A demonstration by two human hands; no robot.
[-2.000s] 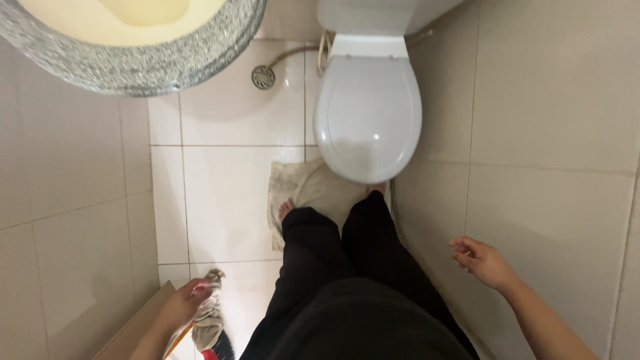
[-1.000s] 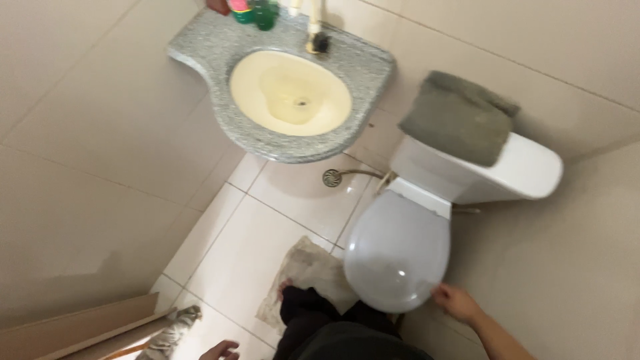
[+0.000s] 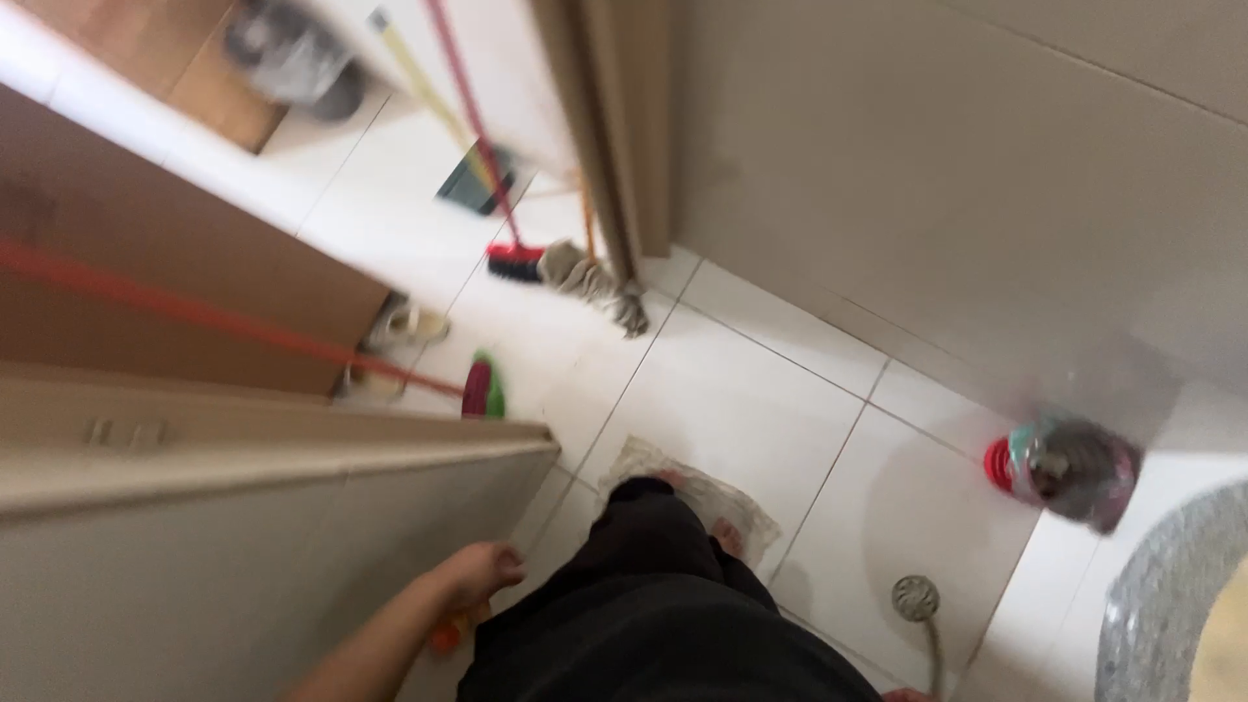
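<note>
My left hand hangs beside my left hip, in front of the light wall, with its fingers loosely curled and nothing seen in them. Below its wrist is a small blurred orange and red object; whether they touch is unclear. Of my right hand only a sliver shows at the bottom edge, near the hose of the round floor drain. My bare feet are on a crumpled pale cloth on the tiled floor.
Beyond the door frame are a red broom, a rag mop, a dustpan, a green and purple broom and footwear. A bagged bin stands by the granite basin counter.
The view has swung from the toilet to the doorway. My right hand, by the toilet seat one second ago, is now mostly cut off at the bottom edge.
</note>
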